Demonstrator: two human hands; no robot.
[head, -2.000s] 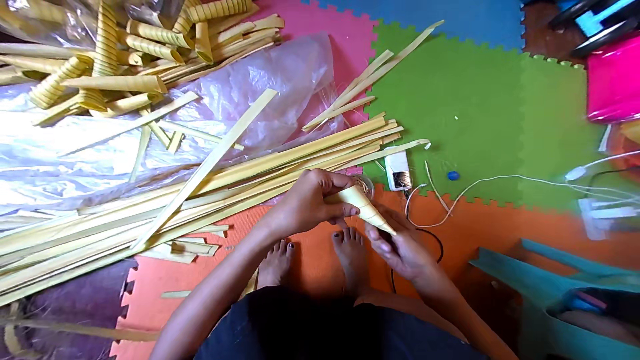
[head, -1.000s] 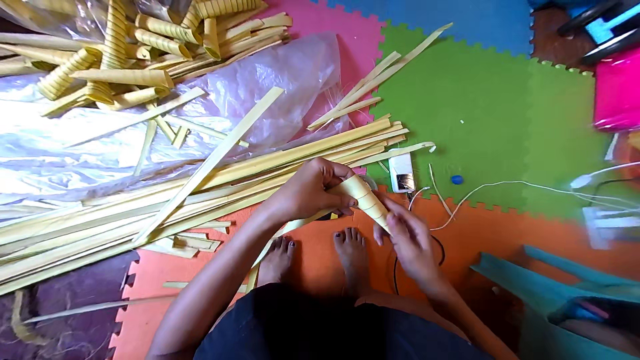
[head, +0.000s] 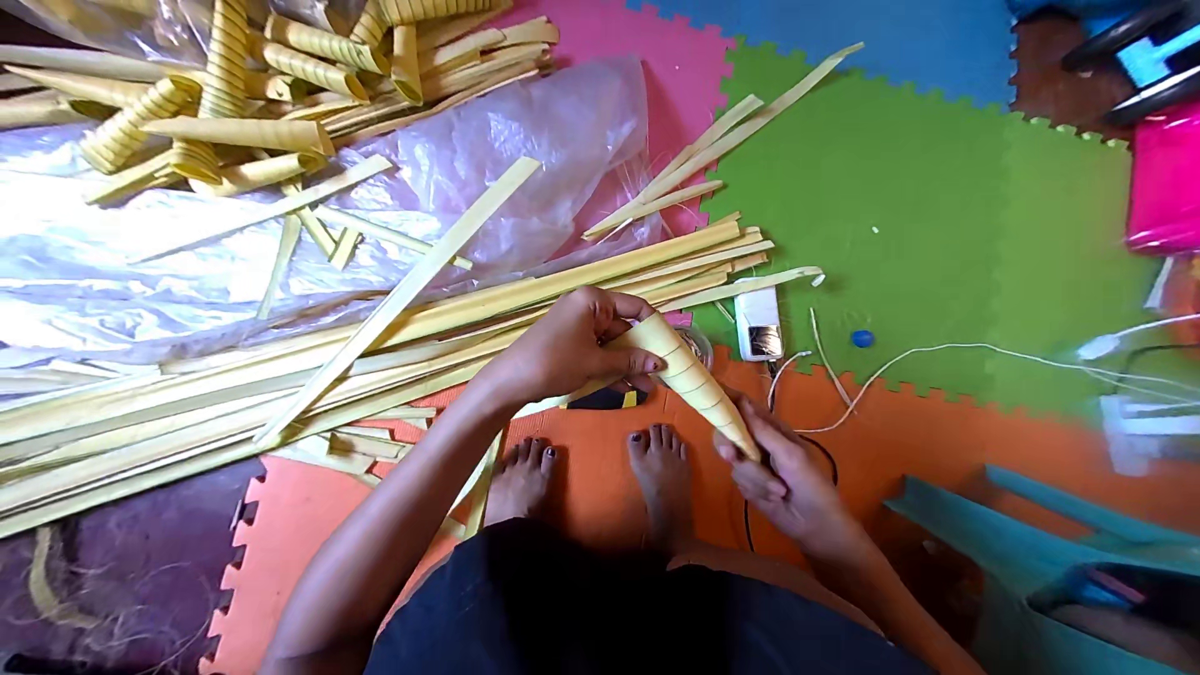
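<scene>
Between my hands is a cone of pale palm leaf strip (head: 698,386), wound in a spiral, its wide mouth up and left and its narrow tip down and right. My left hand (head: 586,347) grips the wide end, thumb on the outside and fingers at the rim. My right hand (head: 778,464) holds the narrow end between thumb and fingers. A loose strip (head: 483,478) trails below my left wrist toward the floor. Long palm strips (head: 375,366) lie in a bundle to the left, one lying aslant on top. Several finished leaf cones (head: 309,70) are piled at the upper left.
Clear plastic sheeting (head: 441,178) lies under the pile. Loose strips (head: 731,141) rest on the pink and green foam mats (head: 891,187). A white power adapter (head: 757,319), a cable and a blue cap (head: 862,338) are right of my hands. A teal plastic stool (head: 1012,544) stands lower right.
More winding lines show along the cone than two seconds ago, and it looks longer. Both hands have stayed on it; my right hand is further down toward the tip.
</scene>
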